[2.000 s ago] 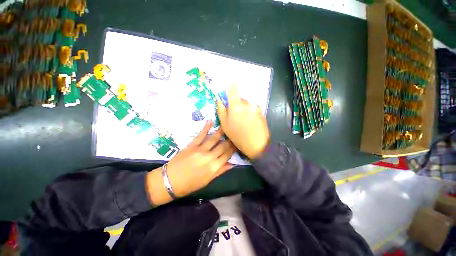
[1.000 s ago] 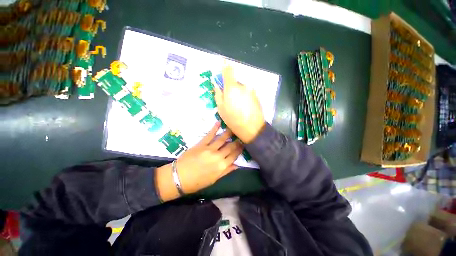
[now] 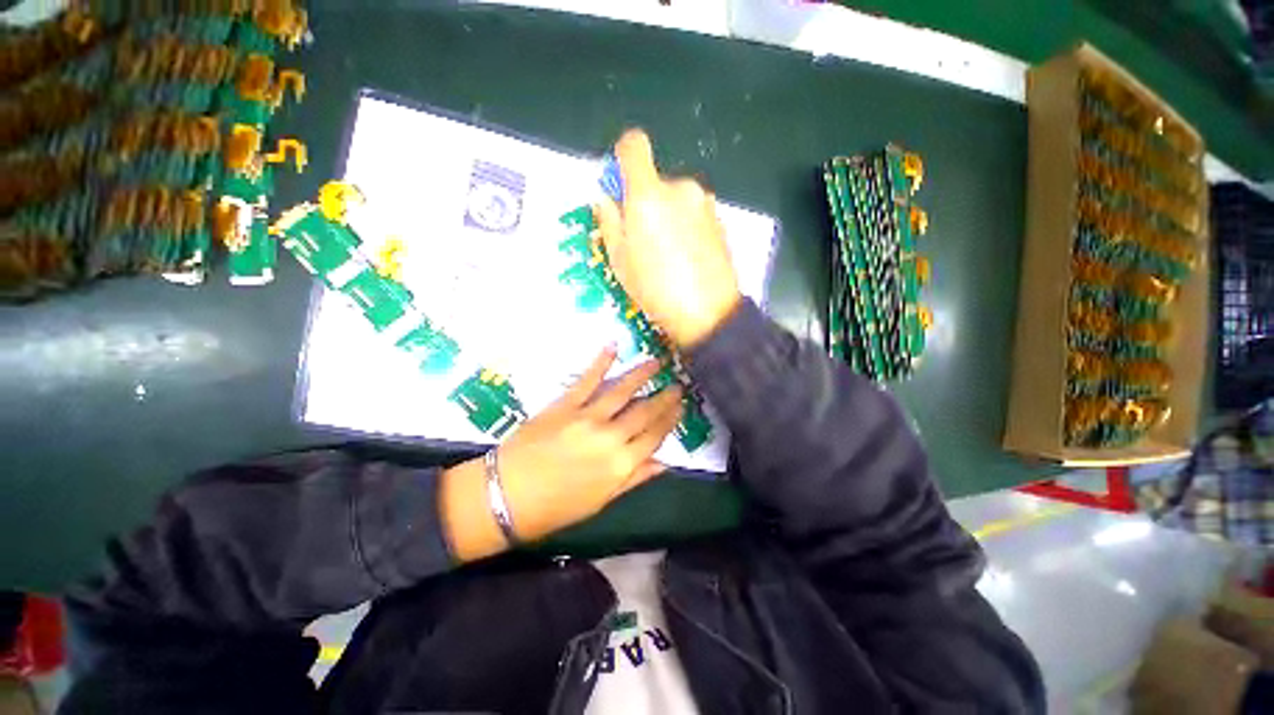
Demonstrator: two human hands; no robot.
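Observation:
A green circuit board strip (image 3: 583,266) lies slanted on the white work sheet (image 3: 419,168), partly under both hands. My left hand (image 3: 580,444) lies with its fingers on the strip's lower part. My right hand (image 3: 668,245) is over the strip's upper part and grips a small blue-and-white hand item (image 3: 612,179); most of that item is hidden in the fingers. A second circuit board strip (image 3: 370,291) with amber flex tails lies slanted on the left part of the sheet, untouched.
Dense stacked strips (image 3: 147,154) stand at the far left. A fanned batch of strips (image 3: 873,266) lies right of the sheet. A tan cardboard tray (image 3: 1041,266) packed with strips is at the right. A white-edged ledge (image 3: 894,45) runs behind the dark green bench.
My right hand has moved up along the strip, away from my left hand, with the blue-and-white item. My left hand stays on the strip's lower part. The whole view has shifted slightly.

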